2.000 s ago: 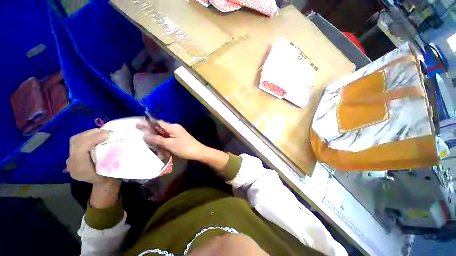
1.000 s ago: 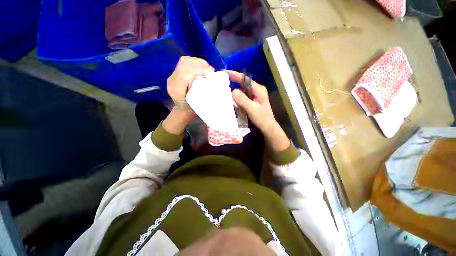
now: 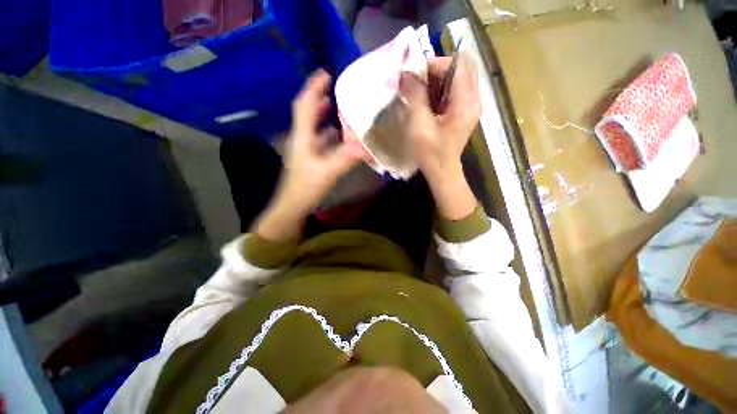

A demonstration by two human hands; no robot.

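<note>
A white fabric piece with pinkish patches [image 3: 368, 89] is held up over the lap, its open edge facing down to the right. My right hand [image 3: 443, 117] grips its right side and also holds small dark snips [image 3: 452, 71], with the blades pointing up. My left hand [image 3: 315, 149] is at the lower left of the piece, blurred, with its fingers spread. The thumb side is close to the lower edge; whether it touches the cloth cannot be told.
A cardboard-covered table [image 3: 558, 77] on the right bears a folded red-print piece [image 3: 659, 105] and loose threads. A grey-white marbled cloth item with orange-brown parts [image 3: 687, 267] lies nearer. A blue bin [image 3: 267, 77] in front holds folded pink pieces [image 3: 212, 18].
The piece has been turned, and its open edge now shows. My left hand has come off its upper left side and moved lower with fingers spread. My right hand has moved slightly up and right.
</note>
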